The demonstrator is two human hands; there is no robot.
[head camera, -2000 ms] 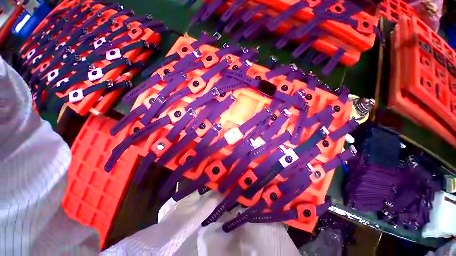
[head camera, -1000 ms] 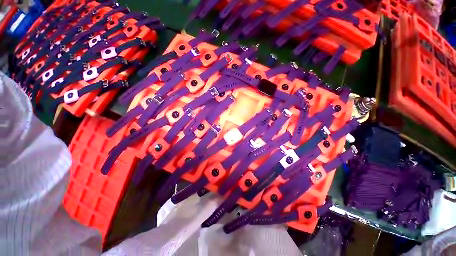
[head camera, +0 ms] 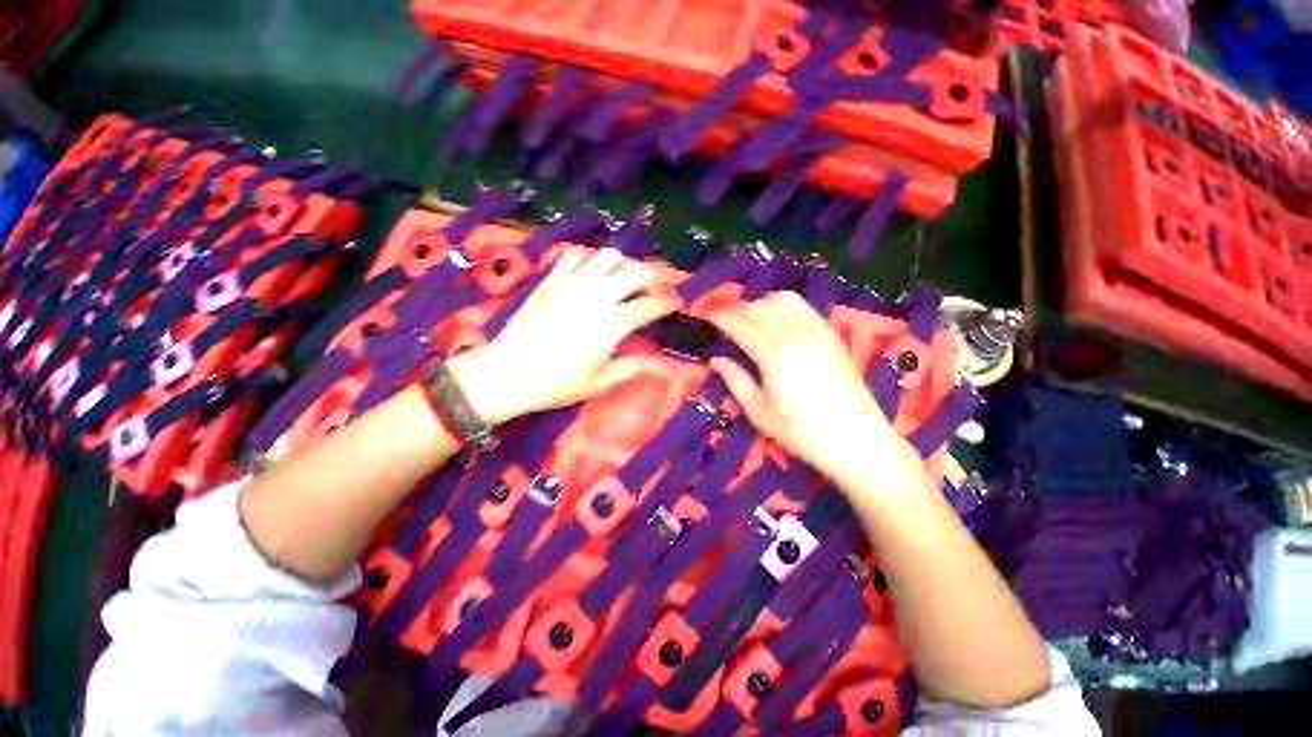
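Observation:
A smartwatch (head camera: 688, 336) with a dark glossy face lies face up over the upper middle of the orange-red assembly tray (head camera: 616, 421). My left hand (head camera: 568, 334), bare, has fingers and thumb around its left end. My right hand (head camera: 789, 377), bare, does the same at its right end. My fingers hide most of its strap. Other watches, such as one with a white square (head camera: 787, 550), lie in the tray pockets with purple straps slanting across; most show a dark round dot.
Another filled tray (head camera: 310, 216) is at left. Trays with purple straps (head camera: 921, 118) lie at the back, stacked trays (head camera: 1094, 231) at right. A shiny metal-topped object (head camera: 990, 343) stands at the tray's right corner, near a strap pile (head camera: 1137, 540) and white packet (head camera: 1281, 598).
Both my hands and forearms have come into view and taken hold of the dark-faced watch. The view has shifted, so the main tray sits lower and further left in the picture.

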